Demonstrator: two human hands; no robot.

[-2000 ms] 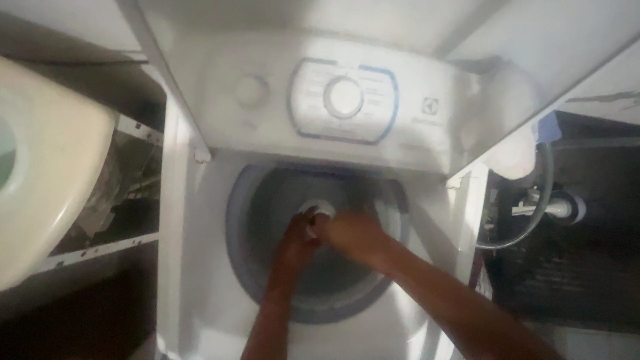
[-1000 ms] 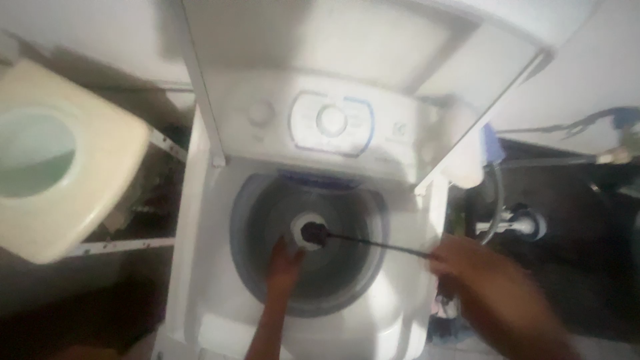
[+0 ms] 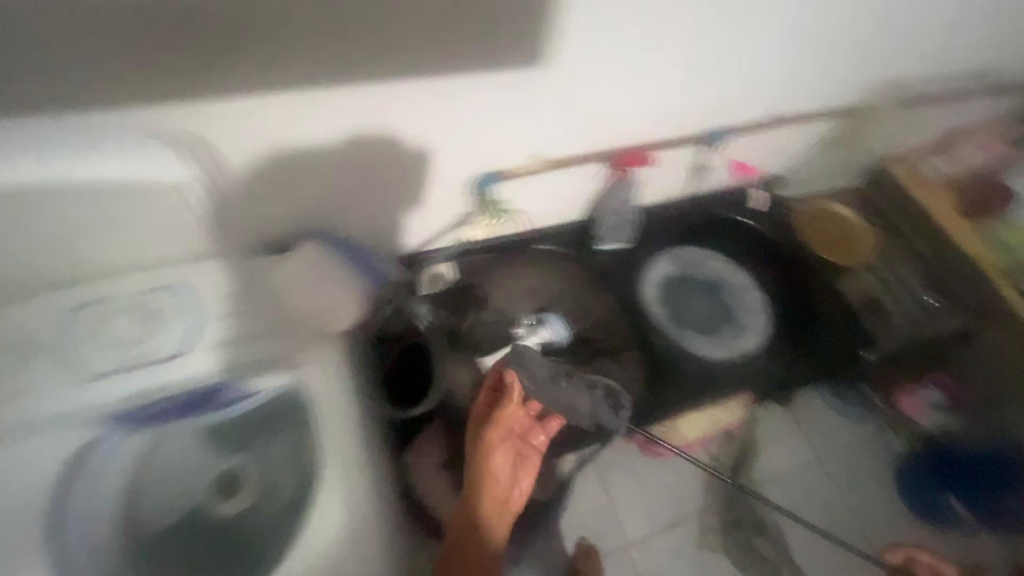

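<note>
My left hand (image 3: pixel 512 436) is at the middle, palm turned up, its thumb and fingers at the near end of a dark grey, roughly cylindrical piece (image 3: pixel 568 392). Blur hides whether it grips that piece. A thin dark rod (image 3: pixel 744 488) runs from the piece's far end down to my right hand (image 3: pixel 920 558), which is closed around it and partly cut off at the lower right edge. The top-loading washing machine (image 3: pixel 336 488) stands open at the left, its round central hub (image 3: pixel 230 485) showing inside the drum.
A black double-basin sink (image 3: pixel 520 256) lies beyond my left hand, with a spray bottle (image 3: pixel 618 212) on its back edge and a round pale disc (image 3: pixel 706 304) at the right basin. A pipe (image 3: pixel 592 160) runs along the wall. A blue container (image 3: pixel 960 488) is at lower right.
The view has swung right, from washer to sink. The dark piece on the rod was over the drum hub and is now away from the washer, with my left hand beside it.
</note>
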